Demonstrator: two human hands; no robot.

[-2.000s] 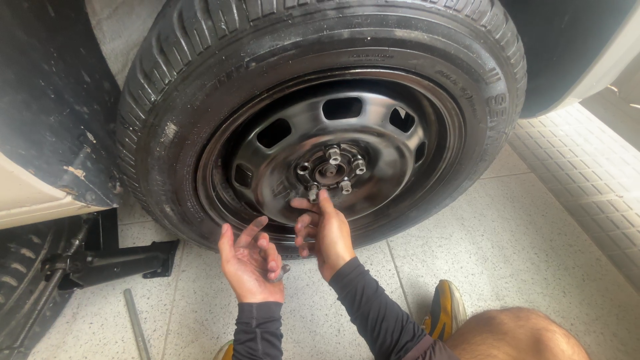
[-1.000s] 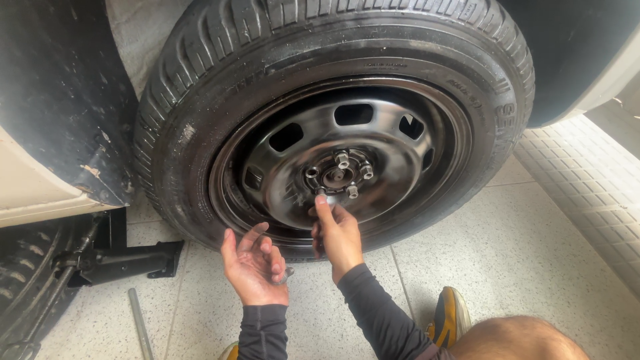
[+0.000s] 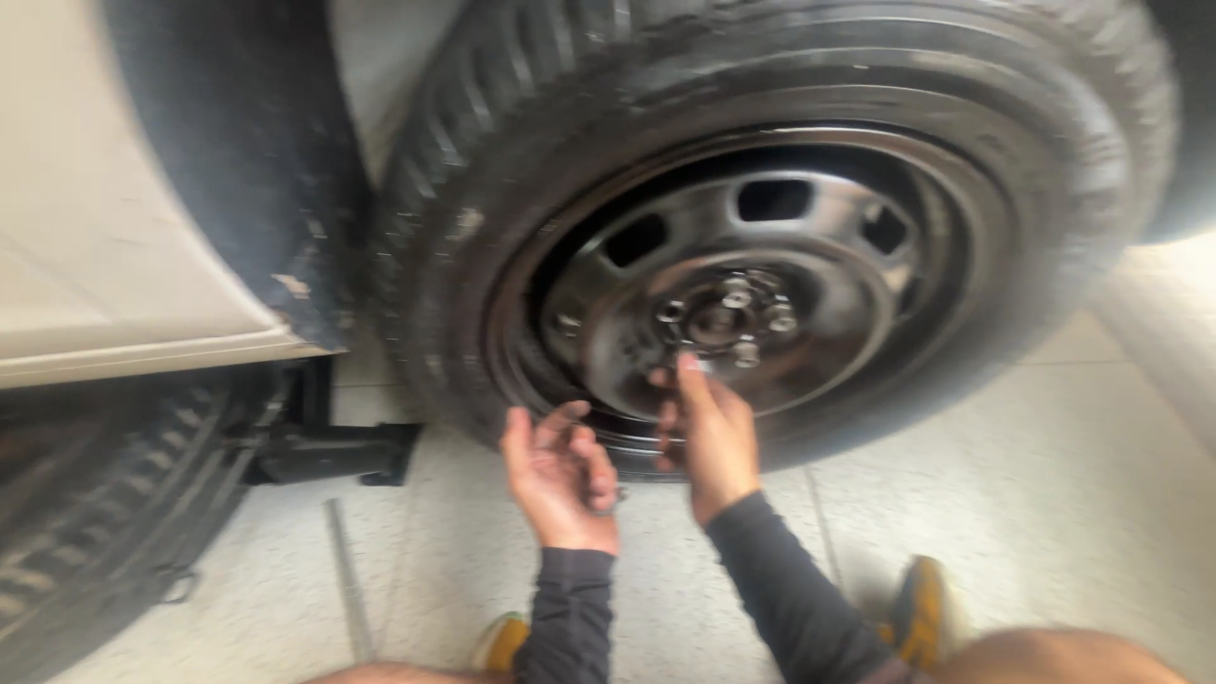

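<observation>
A black steel wheel rim (image 3: 826, 223) with its tyre (image 3: 446, 237) is mounted on a car. Lug nuts, such as one at the lower right (image 3: 747, 353), stand around the hub (image 3: 719, 318). My right hand (image 3: 712, 427) reaches to the lower left of the hub, fingertips at a lug nut position; thumb and fingers close on something small there, largely hidden, probably a lug nut. My left hand (image 3: 565, 470) is palm up below the rim, fingers curled. A small metal piece shows at its right edge; what it is cannot be told. The view is blurred.
A second tyre (image 3: 104, 513) lies at the lower left beside a black metal bracket-like part (image 3: 332, 451). A metal bar (image 3: 350, 579) is on the tiled floor. The car's light body panel (image 3: 142, 218) is at left, and my shoes (image 3: 921, 608) are below.
My right hand has turned at the lower lug position, its fingers shifting from spread to drawn together. My left hand stays palm up below the rim. The view has shifted left and blurred.
</observation>
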